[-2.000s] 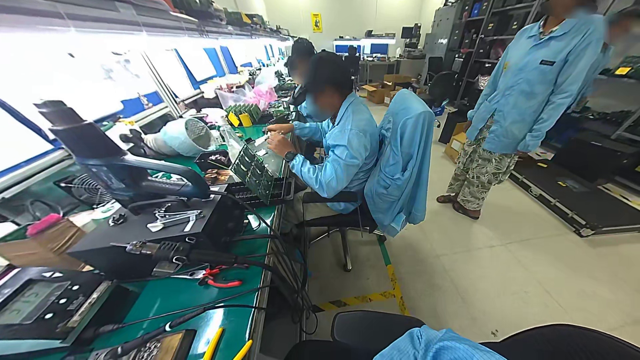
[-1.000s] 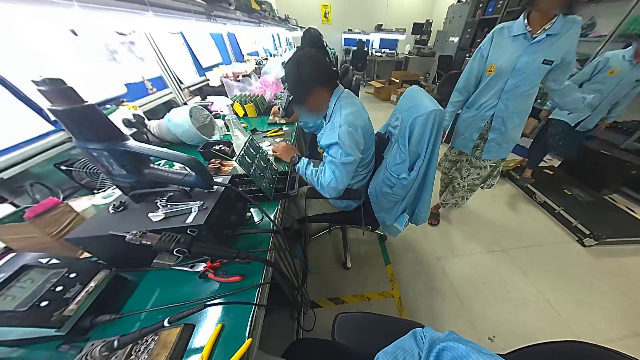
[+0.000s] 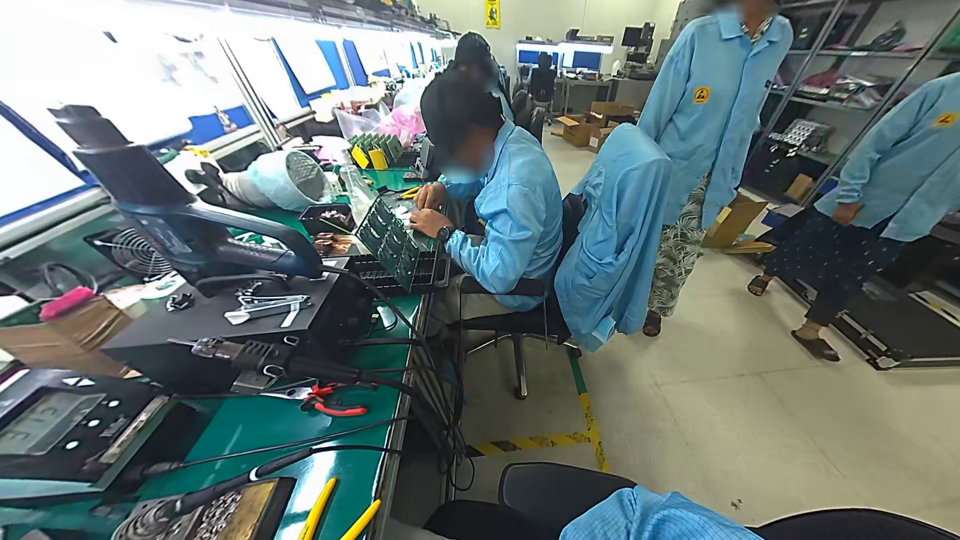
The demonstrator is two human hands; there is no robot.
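Note:
Neither my left hand nor my right hand shows in the head view. Light blue checked cloth [image 3: 652,517] lies at the bottom edge, beside black chairs. On the green bench mat [image 3: 247,420] are red-handled pliers [image 3: 336,403], a hot-air tool [image 3: 187,202] over a black box [image 3: 255,322], and a soldering iron [image 3: 240,480] whose tip end reaches a coil holder. Yellow tool handles [image 3: 337,514] stick up at the bottom. Farther along, a seated co-worker [image 3: 510,210] has both hands at the bench beside an upright green circuit board [image 3: 386,244].
A soldering station with a display [image 3: 60,427] stands at the left. Black cables [image 3: 442,390] hang over the bench edge. An office chair [image 3: 566,300] carries a blue coat. Two people in blue coats [image 3: 720,105] are at the right, near shelves [image 3: 825,97] and a black case [image 3: 900,322].
The co-worker at the right has moved, and another person in a blue coat has come further into view at the right edge. The seated co-worker's head has lowered toward the bench.

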